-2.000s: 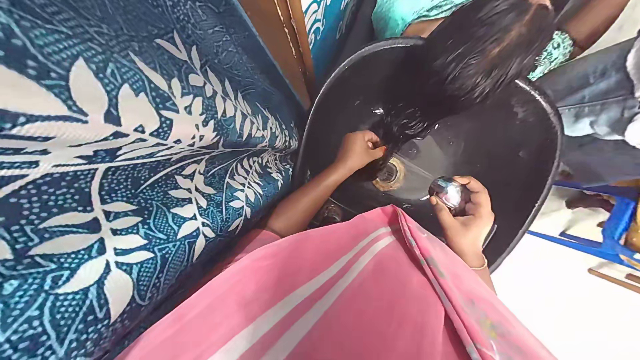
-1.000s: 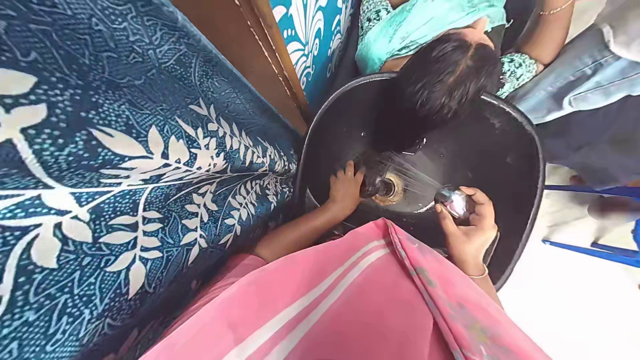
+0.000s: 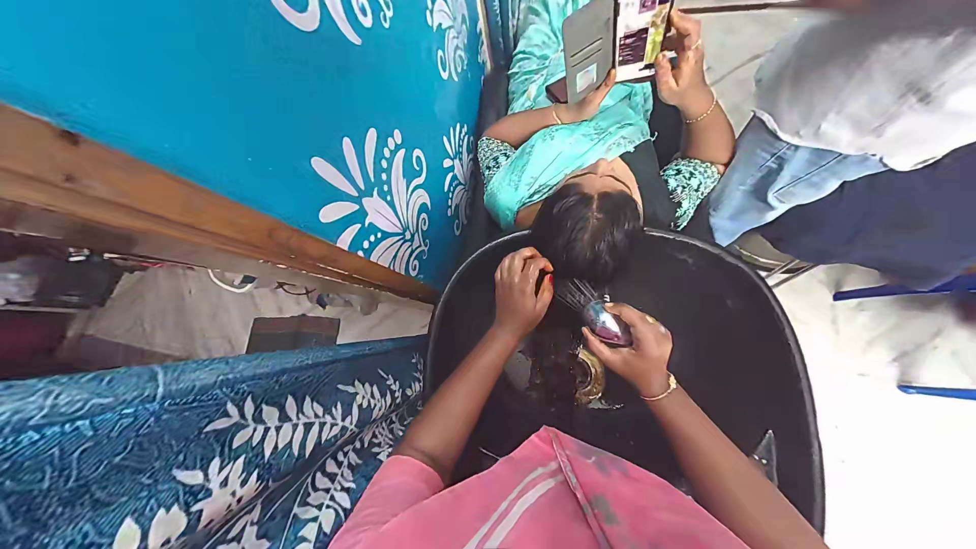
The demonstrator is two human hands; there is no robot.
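A black shampoo basin (image 3: 709, 305) lies below me, with a person's dark wet hair (image 3: 591, 229) hanging over its far rim. My right hand (image 3: 637, 347) grips a shiny round spray head (image 3: 606, 322), and water jets from it toward the hair's left side. My left hand (image 3: 524, 290), fingers curled, is beside the hair at the basin's left; whether it holds strands cannot be told. The brownish drain (image 3: 589, 376) shows beneath the spray head.
The reclining person in a turquoise garment (image 3: 572, 160) holds a phone in a grey case (image 3: 589, 49). Another person in jeans (image 3: 801, 171) is at the right. A blue patterned wall (image 3: 229, 114) with a wooden edge (image 3: 168, 213) and a patterned curtain (image 3: 229, 427) are on the left.
My view has swung toward the reclining person. Both hands have moved from around the drain up to the hair near the head, and the spray now points at the hair.
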